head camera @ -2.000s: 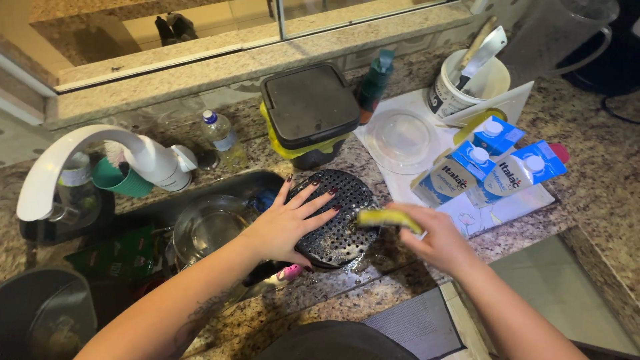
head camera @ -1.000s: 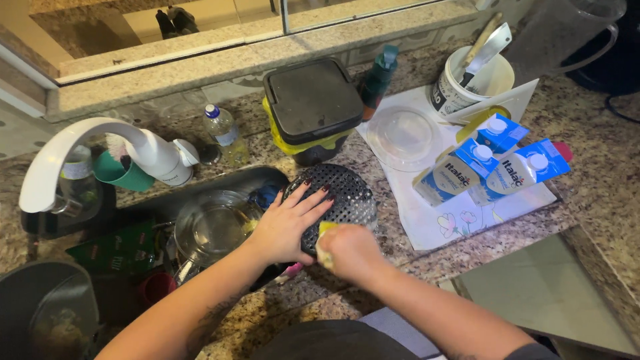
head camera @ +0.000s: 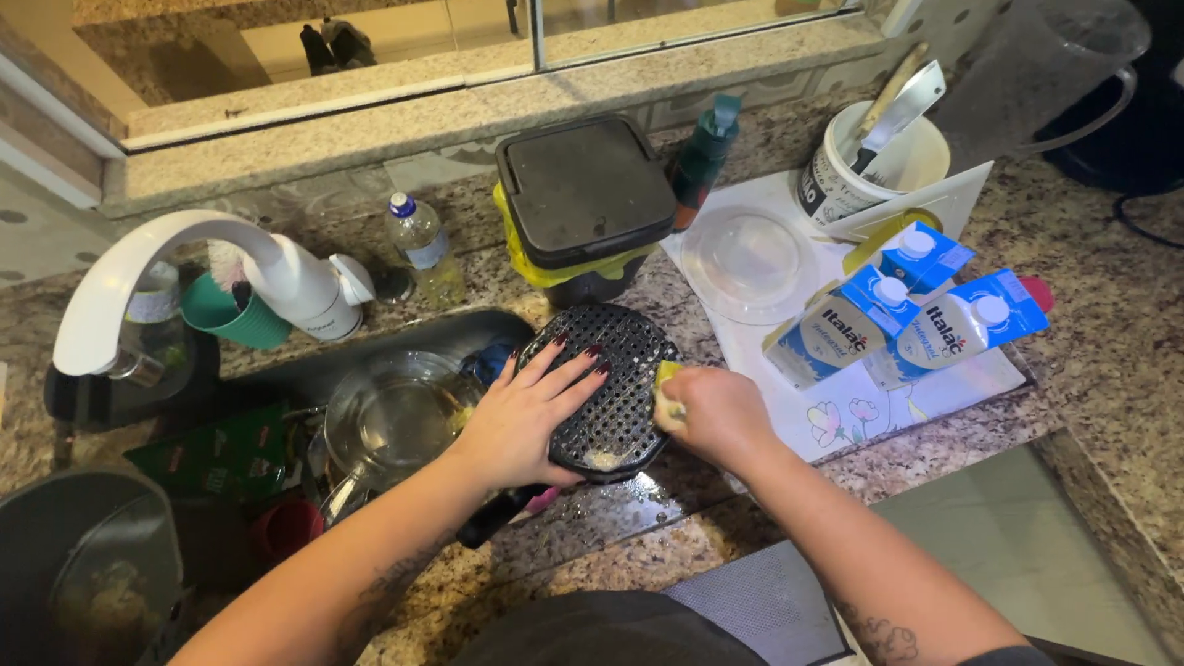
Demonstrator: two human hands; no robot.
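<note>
A black perforated round pan [head camera: 615,398], wet and with some suds, rests at the sink's right edge; its dark handle points down and left. My left hand [head camera: 527,407] lies on its left part with fingers spread, the thumb at the near rim. In my right hand [head camera: 721,412] is a yellow sponge [head camera: 667,398], held at the pan's right rim. Left of my left hand, a clear glass bowl [head camera: 398,416] sits in the dark sink. Whether my left thumb hooks under the pan is hidden.
Behind the pan stands a lidded black bin [head camera: 587,194] with a yellow bag. A white faucet [head camera: 185,240] arches over the sink's left. To the right are milk cartons [head camera: 832,328], a clear plastic lid [head camera: 749,264] and a white bucket [head camera: 874,162] holding a cleaver. A dark pot [head camera: 88,564] is lower left.
My right hand with the sponge has gone from the pan's upper right surface to its right rim. My left hand stays on the pan.
</note>
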